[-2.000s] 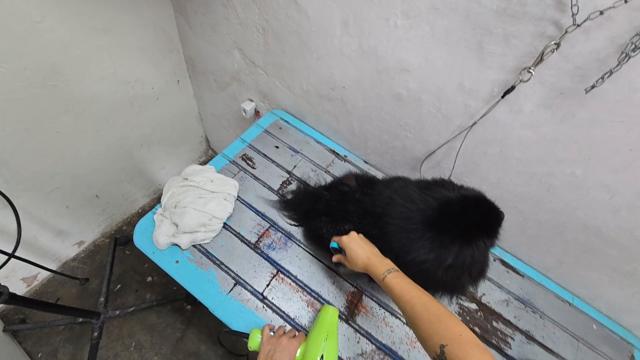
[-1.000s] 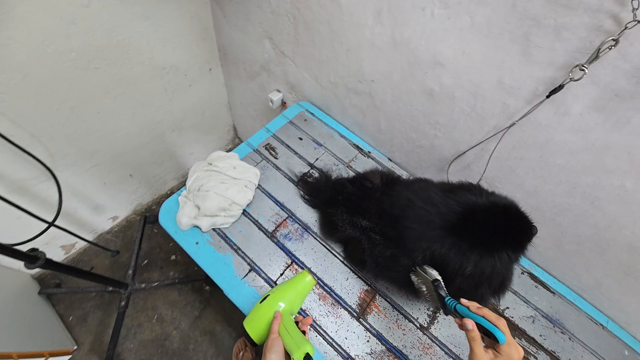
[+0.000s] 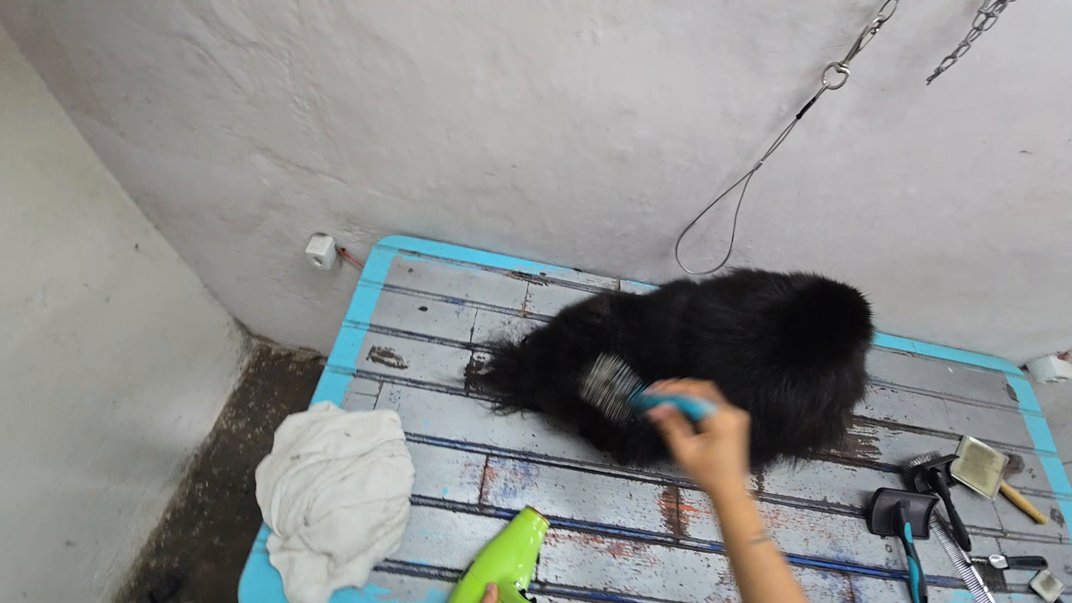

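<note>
A long-haired black animal (image 3: 737,360) lies on the grey slatted table with a blue rim (image 3: 347,335). My right hand (image 3: 708,435) grips the blue handle of a slicker brush (image 3: 613,387), whose wire pins are over the fur toward the animal's left end. At the bottom edge, my left hand (image 3: 491,593) shows only a fingertip or so, against the handle of a lime-green hair dryer (image 3: 507,548) that points up and right. Motion blurs the brush and right hand. The animal's head cannot be made out.
A crumpled white towel (image 3: 339,494) lies at the table's left edge. At the right are a black slicker brush (image 3: 900,512), a wooden-handled slicker brush (image 3: 980,465), a metal comb (image 3: 959,553) and other tools. A wire loop (image 3: 712,226) hangs by the wall.
My right hand has raised the brush from the animal's near side onto its fur, farther left along the body. The view has swung right, bringing the grooming tools into sight.
</note>
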